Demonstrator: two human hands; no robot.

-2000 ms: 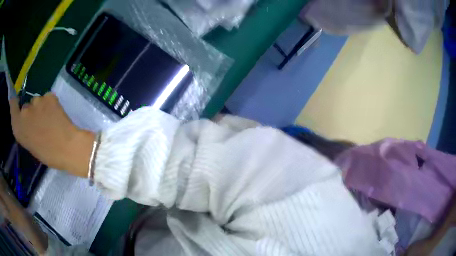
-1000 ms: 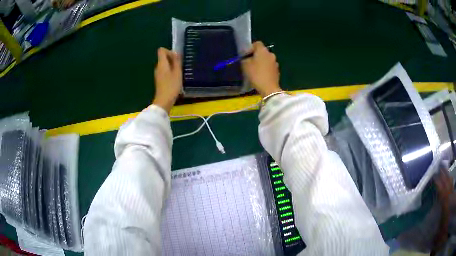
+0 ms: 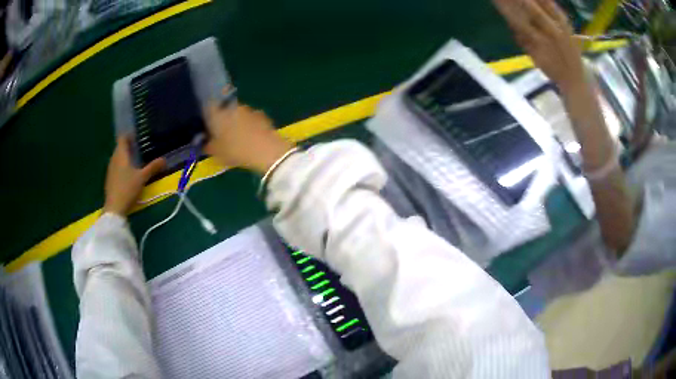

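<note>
A tablet (image 3: 169, 107) with a dark screen and a column of small text lies on a bubble bag (image 3: 211, 63) at the upper left. My left hand (image 3: 126, 174) grips its lower left edge. My right hand (image 3: 241, 133), blurred, is at its right edge, with a blue pen (image 3: 188, 170) pointing down below that hand. A white USB cable (image 3: 199, 215) lies below the tablet. A record sheet (image 3: 230, 311) lies nearer to me. A second tablet (image 3: 319, 285), with green and white text rows, is partly hidden by my right sleeve.
A bagged tablet (image 3: 482, 129) leans on more bagged ones at the right. Another person's hand (image 3: 545, 37) and forearm reach in at the upper right. Bagged slabs (image 3: 26, 326) stand at the lower left. Yellow strips (image 3: 333, 118) edge the green mat.
The view has turned right, so the held tablet and both hands now show further left and tilted. The pen now points down beside the cable. Another person's arm has come in at the right.
</note>
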